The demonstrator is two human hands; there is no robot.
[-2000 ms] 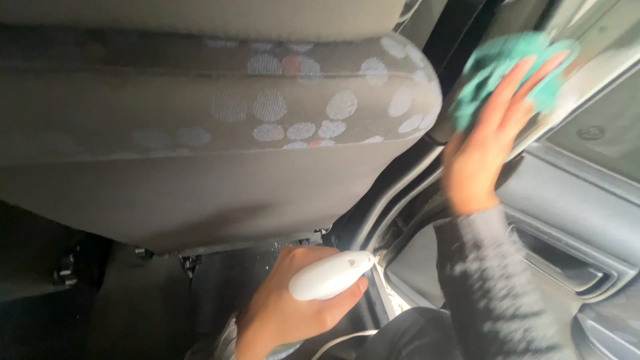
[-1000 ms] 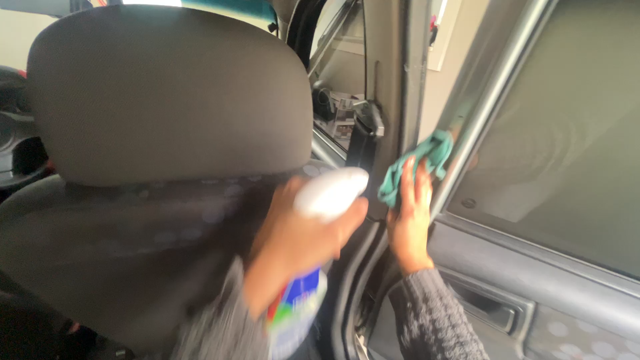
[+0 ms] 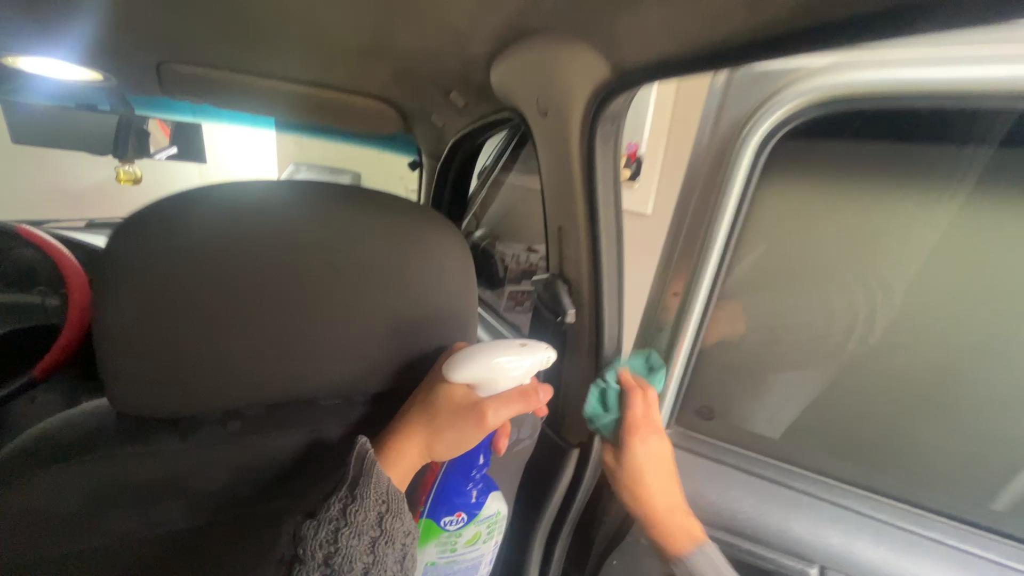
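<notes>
My left hand (image 3: 472, 416) grips the neck of a Veja spray bottle (image 3: 464, 512) with a white trigger head (image 3: 500, 364), its nozzle pointing right toward the car's door pillar (image 3: 564, 200). In my right hand (image 3: 644, 456) is a crumpled green cloth (image 3: 624, 392), held at the lower pillar beside the door's window frame. The bottle stands upright just behind the front seat's headrest (image 3: 292, 296). Part of the cloth is hidden by my right fingers.
A seat belt anchor (image 3: 554, 298) is fixed on the pillar. To the right the rear door (image 3: 800, 488) with its window (image 3: 864, 304) stands ajar. The red-rimmed steering wheel (image 3: 72, 296) and rear-view mirror (image 3: 96, 132) lie ahead on the left.
The view has swung up from the seat back to the headrest and roof. My right hand and the cloth were higher beside the door frame one second ago; the bottle remains in my left hand.
</notes>
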